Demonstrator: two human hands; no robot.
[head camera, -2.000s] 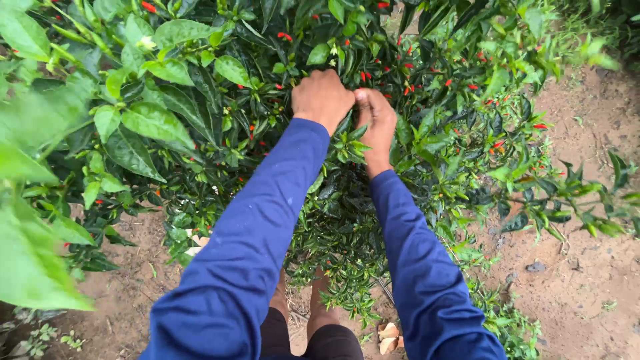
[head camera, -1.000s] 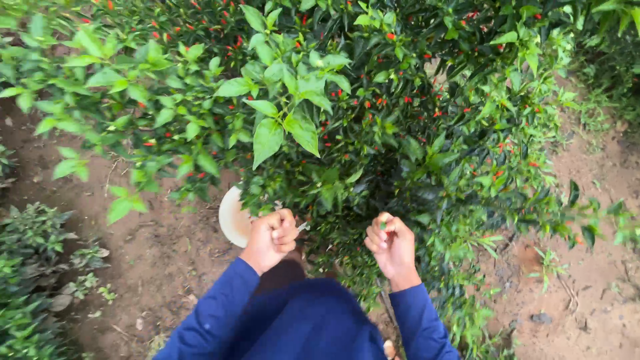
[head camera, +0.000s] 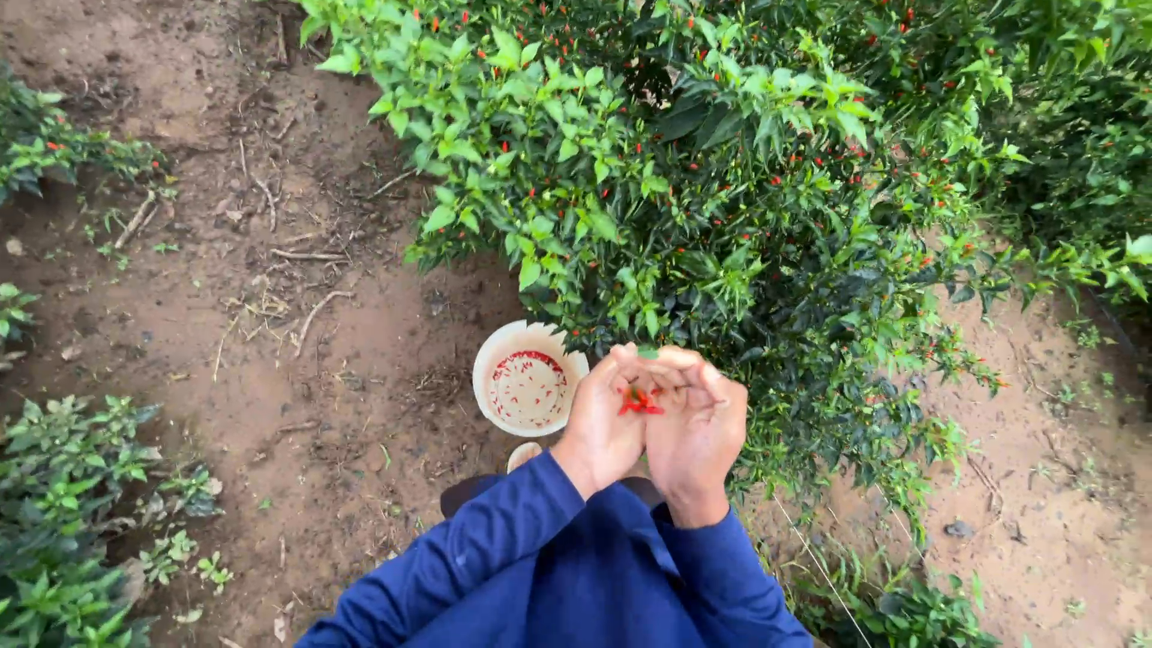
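My left hand (head camera: 598, 423) and my right hand (head camera: 697, 423) are cupped together, palms up, at the lower middle of the head view. Several small red chili peppers (head camera: 640, 400) rest in the hollow between the two palms. A small green leaf (head camera: 647, 353) shows at the fingertips. Just left of my hands a white plastic bucket (head camera: 484, 382) stands on the soil, with many red chilies scattered over its bottom. Above and right of my hands spreads a chili bush (head camera: 684, 216) dotted with red fruit.
Low plants (head camera: 67, 504) grow at the lower left, and another chili plant (head camera: 67, 148) reaches in at the upper left. Dry twigs (head camera: 319, 315) lie on the bare soil. A thin string (head camera: 823, 567) runs near the lower right.
My hands were up among the leaves, then apart as fists; now they are joined and cupped, with red chilies visible. The view has shifted, showing the bucket and more soil at the left.
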